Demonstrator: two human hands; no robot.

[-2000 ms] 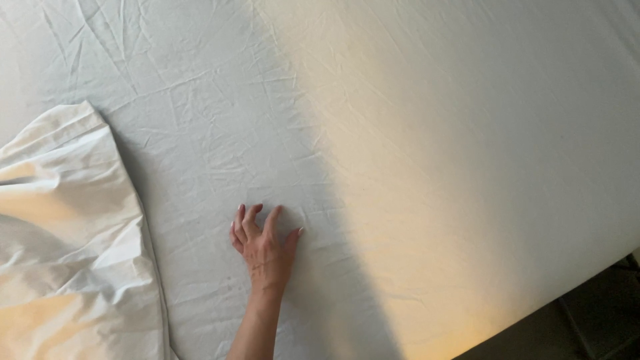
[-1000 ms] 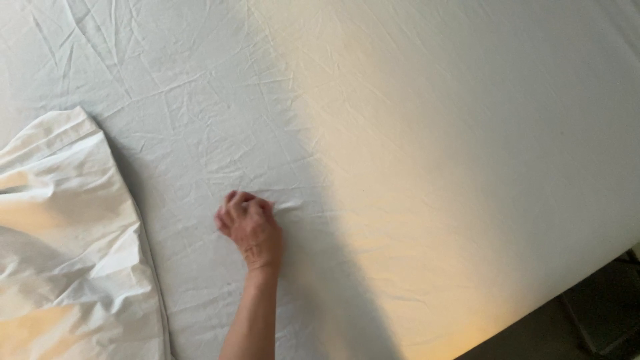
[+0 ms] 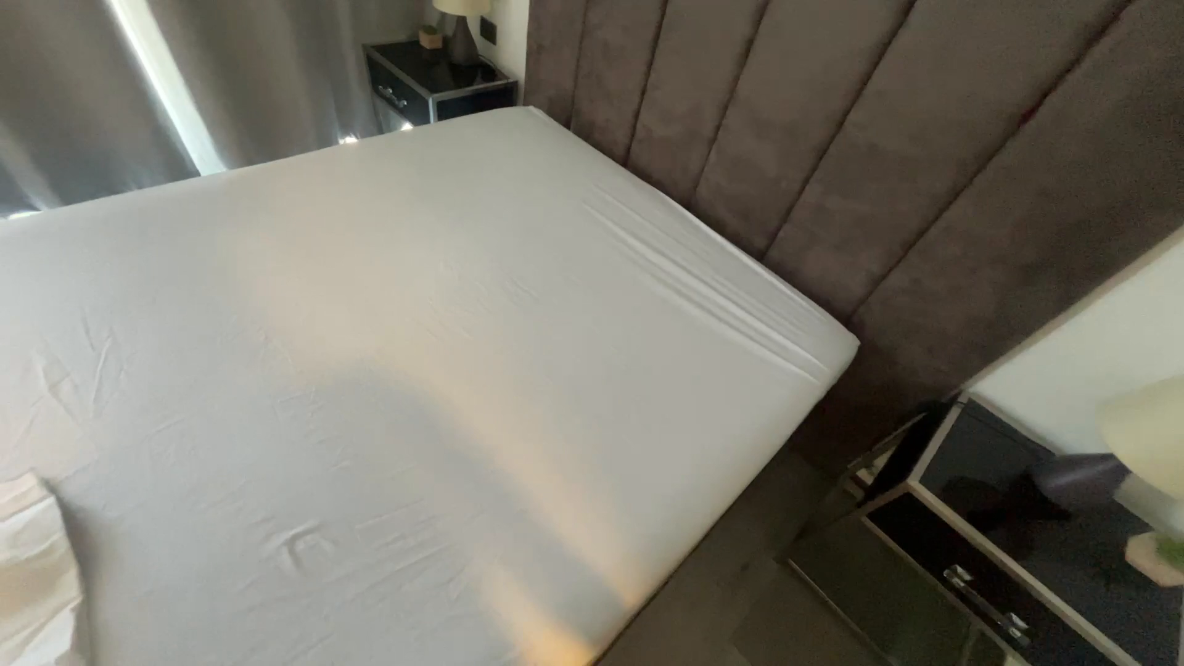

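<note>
Neither of my hands is in the head view. A white fitted sheet [image 3: 518,370] covers the mattress of a large bed, with long creases along the headboard side and small wrinkles at the lower left. One small raised pucker [image 3: 301,546] stands in the sheet at the lower left. A crumpled piece of white fabric [image 3: 37,573] lies on the bed at the left edge, partly cut off by the frame. Bands of warm light cross the sheet.
A padded brown headboard [image 3: 832,120] borders the bed. Dark nightstands stand at the far corner [image 3: 407,69] and lower right [image 3: 999,555], each with a lamp. Grey curtains [image 3: 268,74] hang beyond the far side. Dark floor [image 3: 731,573] shows between bed and near nightstand.
The view has swung up toward the headboard. The hand that was on the sheet, its fingers drawn closer together one second ago, is out of view.
</note>
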